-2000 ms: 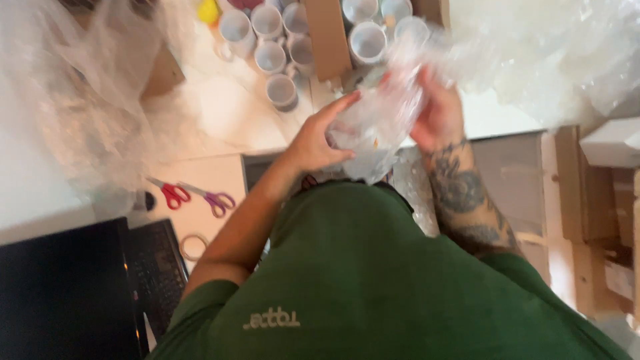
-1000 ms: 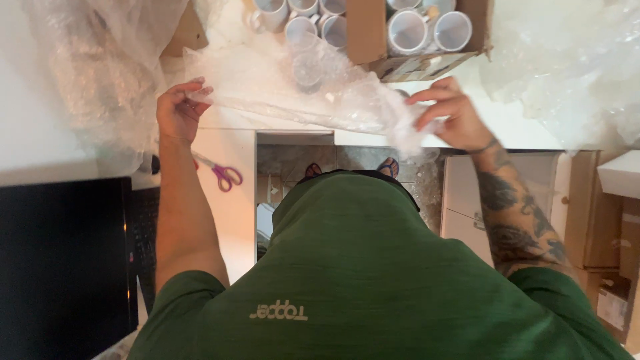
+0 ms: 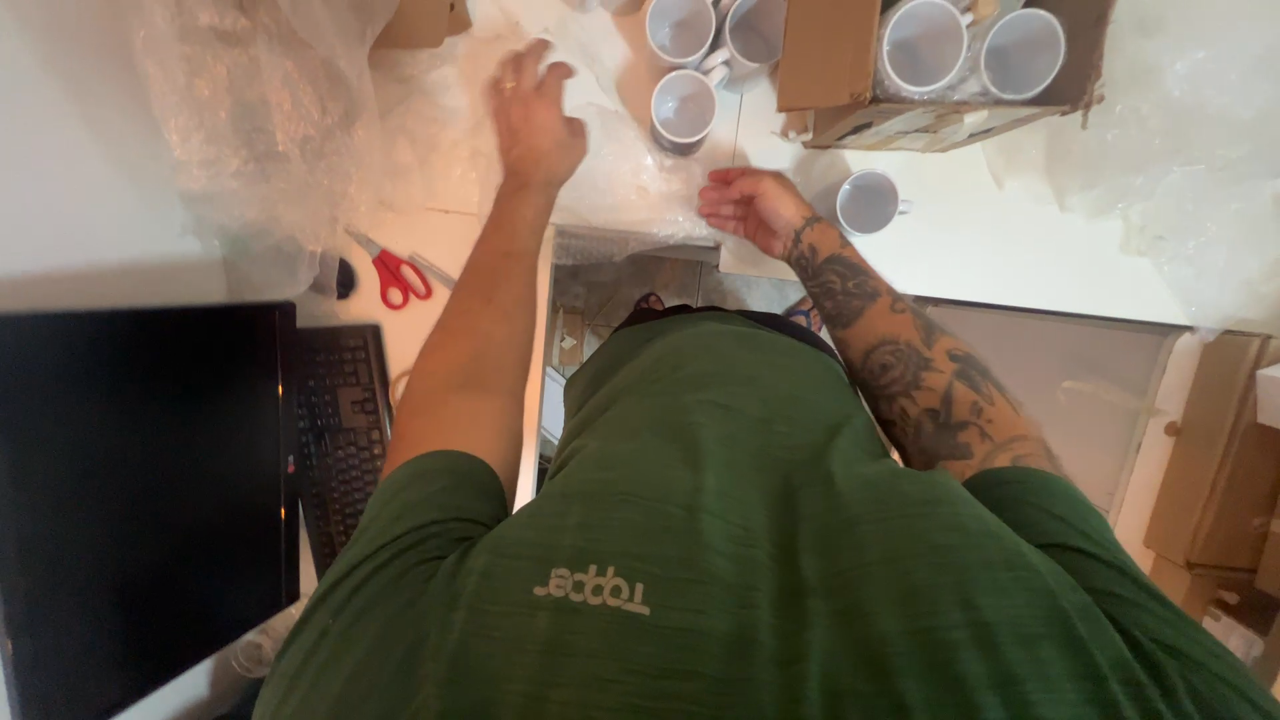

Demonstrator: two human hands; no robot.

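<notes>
My left hand [image 3: 540,125] is over a sheet of clear bubble wrap [image 3: 620,195] on the white table, fingers apart, nothing gripped. Near the sheet's right end is my right hand [image 3: 752,208], its fingers loosely bent and slightly apart; whether it touches the wrap is unclear. A white mug [image 3: 867,202] stands just right of that hand. Between and beyond the hands, another white mug [image 3: 684,108] stands close to several more mugs [image 3: 681,30]. An open cardboard box [image 3: 828,60] at the upper right holds white mugs [image 3: 924,48].
Red-handled scissors [image 3: 400,280] lie left of my left forearm, partly beside another metal tool. A black keyboard [image 3: 342,420] and a monitor [image 3: 150,470] occupy the left side. Crumpled bubble wrap [image 3: 260,110] is piled at the upper left, with more plastic wrap [image 3: 1180,150] at the right.
The clear wrap, held up between my hands a second ago, now lies on the table. My left hand has moved forward, my right inward. A mug now shows on the table beside my right hand.
</notes>
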